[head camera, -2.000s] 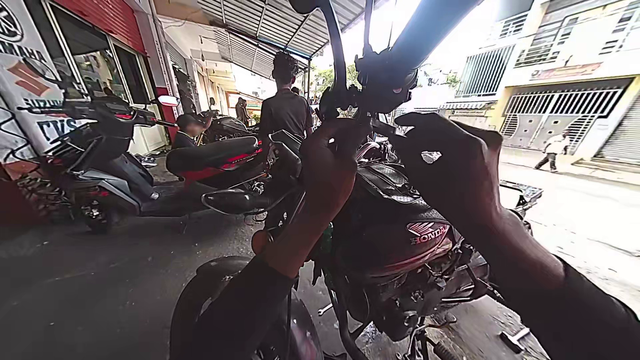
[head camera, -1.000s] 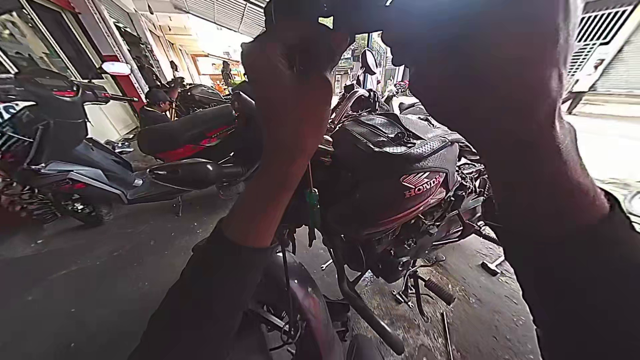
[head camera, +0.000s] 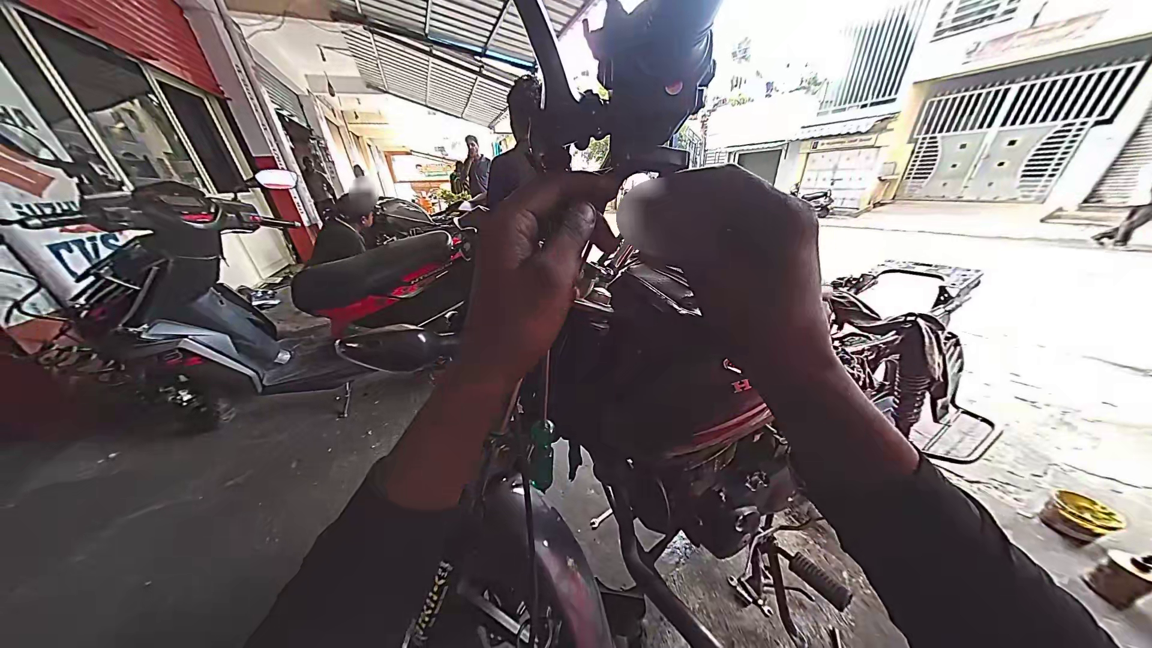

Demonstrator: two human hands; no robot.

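Note:
A Honda motorcycle with a dark fuel tank (head camera: 666,378) stands in front of me. Both my hands are raised at its front end, below a dark headlamp or instrument housing (head camera: 652,81). My left hand (head camera: 540,252) has its fingers curled at the lower left of that housing; what lies between them is hidden. My right hand (head camera: 729,243) is just to the right, its fingertips turned inward and partly blurred. Whether either hand grips a part cannot be made out. A green screwdriver-like handle (head camera: 542,454) hangs below my left hand, above the front mudguard (head camera: 549,567).
To the left stand a grey scooter (head camera: 225,324) and a black and red motorcycle seat (head camera: 373,274), with a person (head camera: 346,229) low behind it. A yellow wheel-like part (head camera: 1080,515) and a metal can (head camera: 1120,578) are on the ground at right. Tools lie under the engine.
The view has swung up again since one second ago. My hands, at the top edge then, now show whole below the housing, closer together. The green handle hung below my left hand then too.

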